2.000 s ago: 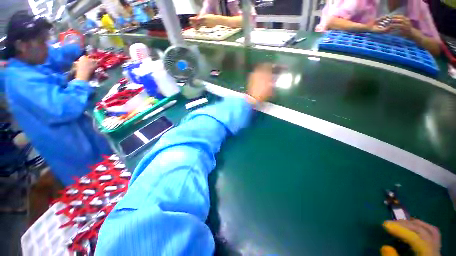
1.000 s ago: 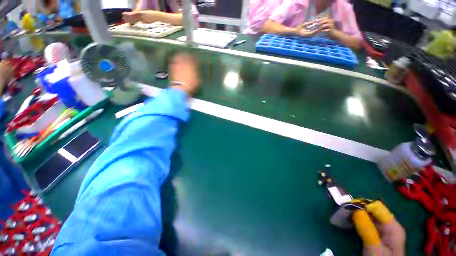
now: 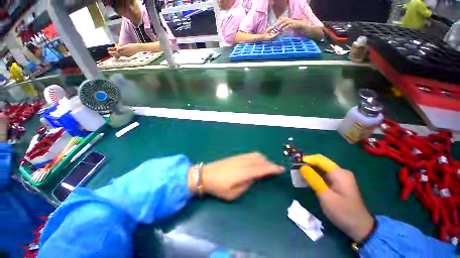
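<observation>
My right hand [image 3: 335, 189], with yellow finger cots on thumb and index finger, holds a small dark part with a metallic end [image 3: 293, 153] between its fingertips. A small white piece [image 3: 298, 178] hangs just under those fingertips. My left hand [image 3: 237, 175] reaches in from the left, its fingers extended towards the dark part; whether it touches the part or pinches something tiny cannot be told. A folded white wipe [image 3: 305, 220] lies on the green mat below the right hand.
A solvent bottle [image 3: 360, 118] and a pile of red clamps [image 3: 428, 174] are at right. A green tray [image 3: 65, 158], a phone [image 3: 79, 176] and a small fan [image 3: 101, 95] are at left. The conveyor [image 3: 242, 93] runs beyond the white edge. People sit opposite.
My left hand has come back from over the conveyor to beside my right hand. The view has swung right and the white wipe now shows fully.
</observation>
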